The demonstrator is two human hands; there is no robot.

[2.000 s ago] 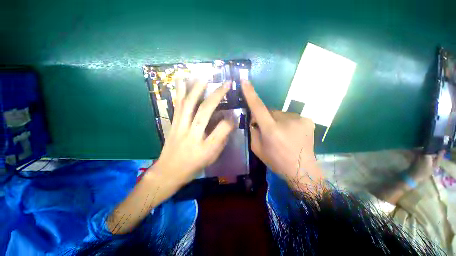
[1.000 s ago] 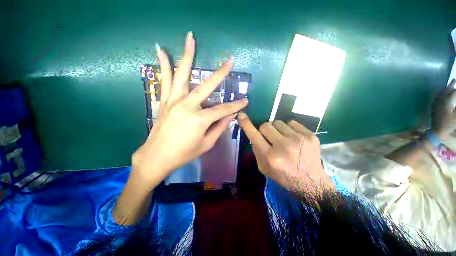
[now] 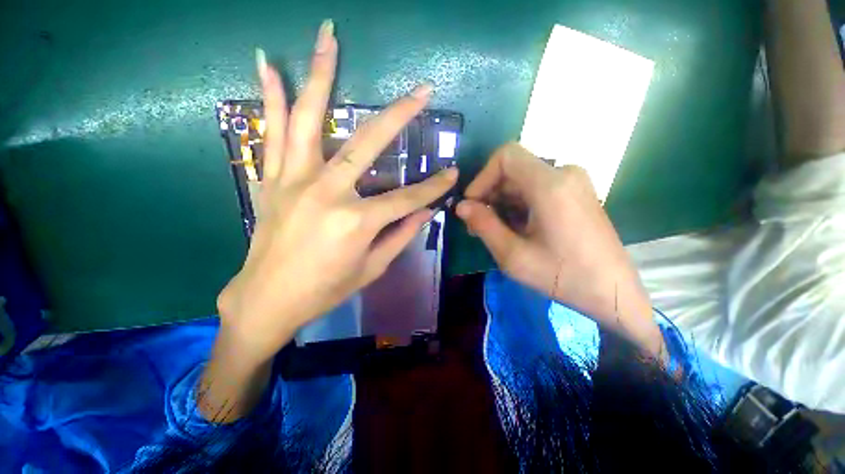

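Note:
An open tablet unit (image 3: 398, 305) with a black frame lies in front of me, circuit parts and gold flex strips at its far end, a silvery panel at its near end. My left hand (image 3: 310, 208) is spread over it, fingers apart, index finger and thumb near its right edge, holding nothing visible. My right hand (image 3: 561, 231) is at the unit's right edge, thumb and index fingertips pinched close together; whether a small piece is between them cannot be told. A white backing sheet (image 3: 593, 102) lies to the right, its near end partly behind my right hand.
The green bench (image 3: 120, 213) runs across the view. At the right, another person's arm (image 3: 808, 83) and cream sleeve (image 3: 750, 268) reach over the bench, with a dark object (image 3: 764, 418) at lower right. A dark blue box edge (image 3: 17, 287) shows at the left.
My right hand has gone from a pointing finger pressed at the unit's edge to a thumb-and-index pinch there. My left hand stays spread over the unit. The other person's arm has reached farther over the bench.

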